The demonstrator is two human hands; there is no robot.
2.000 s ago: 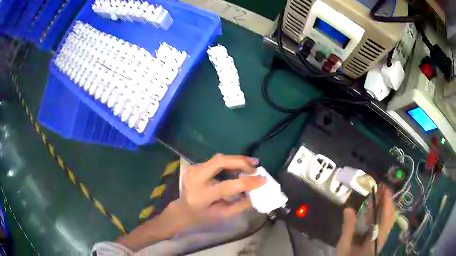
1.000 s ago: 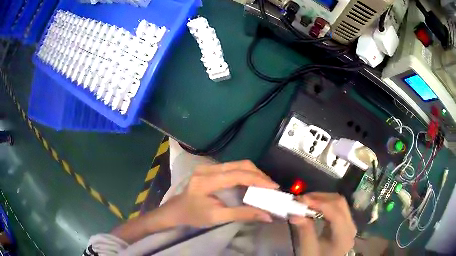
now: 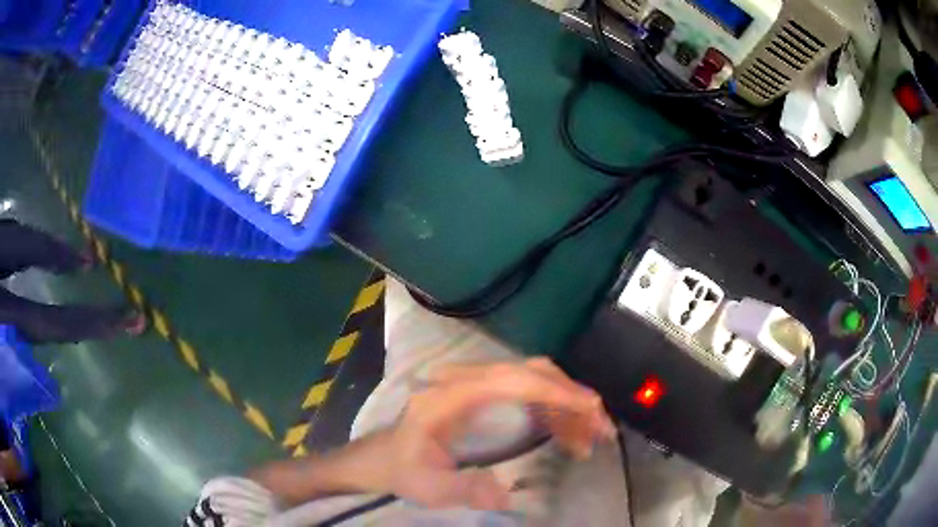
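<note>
My left hand is blurred at the lower middle, above my light clothing. Its fingers are curved and apart from the thumb, and no charger shows in it. My right hand shows only as a blurred patch of skin at the bottom edge; what it holds is hidden. A white charger sits in the right end of the white socket strip on the black test fixture box. A red light glows on the box. A row of white chargers lies on the green mat.
A blue tray of white chargers is at the upper left, above stacked blue trays. A black cord crosses the mat. A beige meter, a second meter and tangled wires are at the right. A person's legs show far left.
The white charger that both hands held at the lower middle no longer shows. My hands have parted; the right one has moved right and down to the frame's edge.
</note>
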